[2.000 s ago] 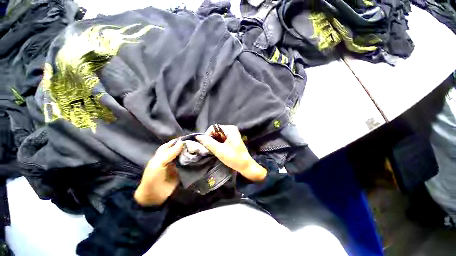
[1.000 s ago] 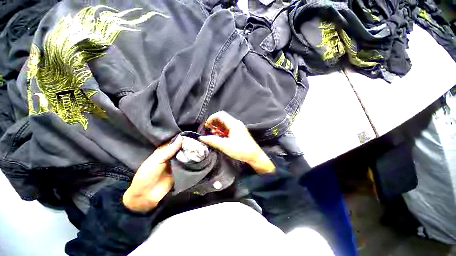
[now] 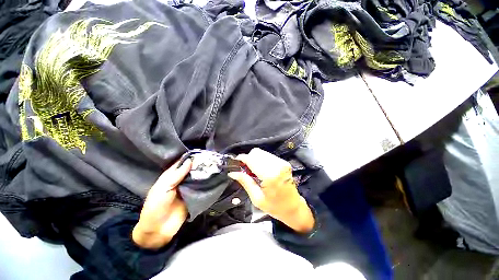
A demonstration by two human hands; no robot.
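Observation:
A dark grey denim jacket (image 3: 180, 82) with yellow embroidery (image 3: 63, 82) is spread in front of me. My left hand (image 3: 164, 202) pinches the rim of a folded, tube-like part, perhaps a cuff (image 3: 203, 191), with pale grey cloth (image 3: 205, 165) showing in its opening. My right hand (image 3: 273, 186) is at the right side of that opening, closed around the thread snips (image 3: 247, 171); a red part and a dark point show between its fingers. Whether the snips touch the cloth is unclear. A round pale button (image 3: 236, 201) shows below the hands.
More dark garments with yellow embroidery (image 3: 346, 46) lie beyond, on a white table (image 3: 355, 126) with a curved edge and a joint line. A bright blue shape (image 3: 364, 235) is below the table edge. Part of a person in light blue clothing (image 3: 470, 180) is at right.
My right hand has moved down and slightly right, and the snips now point toward the opening's rim. My left hand still pinches the cloth. The whole view has shifted a little.

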